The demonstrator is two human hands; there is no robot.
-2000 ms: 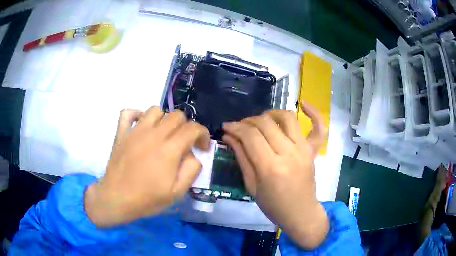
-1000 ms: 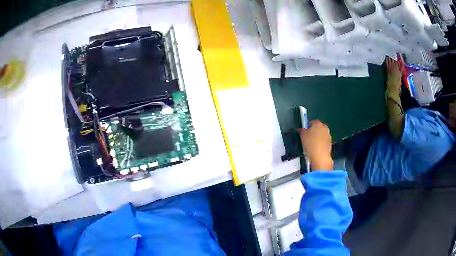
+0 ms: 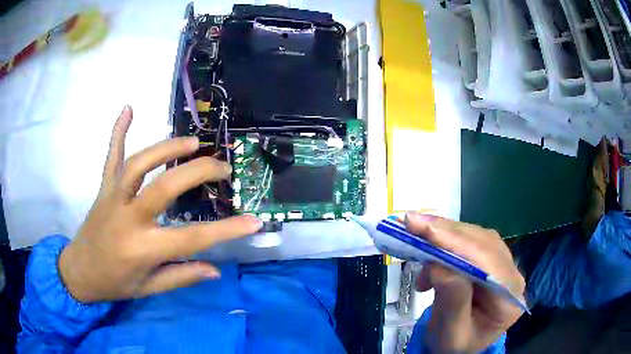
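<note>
The electronic unit (image 3: 284,76) lies in front of me, with a black module at its far part and a green circuit board (image 3: 297,183) at its near part. Thin wires (image 3: 188,90) run down its left side. My right hand (image 3: 470,276) grips the white and blue adhesive tube (image 3: 432,252). Its pointed nozzle is at the board's near right corner; whether it touches cannot be told. My left hand (image 3: 152,214) is spread over the unit's left near edge, fingertips at the wires and near edge. It holds nothing.
A yellow strip (image 3: 408,66) lies right of the unit on white paper (image 3: 62,166). White plastic housings (image 3: 546,62) stand at upper right above the green bench top (image 3: 512,187). A red-handled brush (image 3: 41,45) and round yellow item (image 3: 88,31) are upper left. Another person's blue sleeve (image 3: 588,263) is at right.
My right hand has picked up the tube from the green bench top and brought it to the board. My left hand has come back into view over the unit. The camera view has shifted.
</note>
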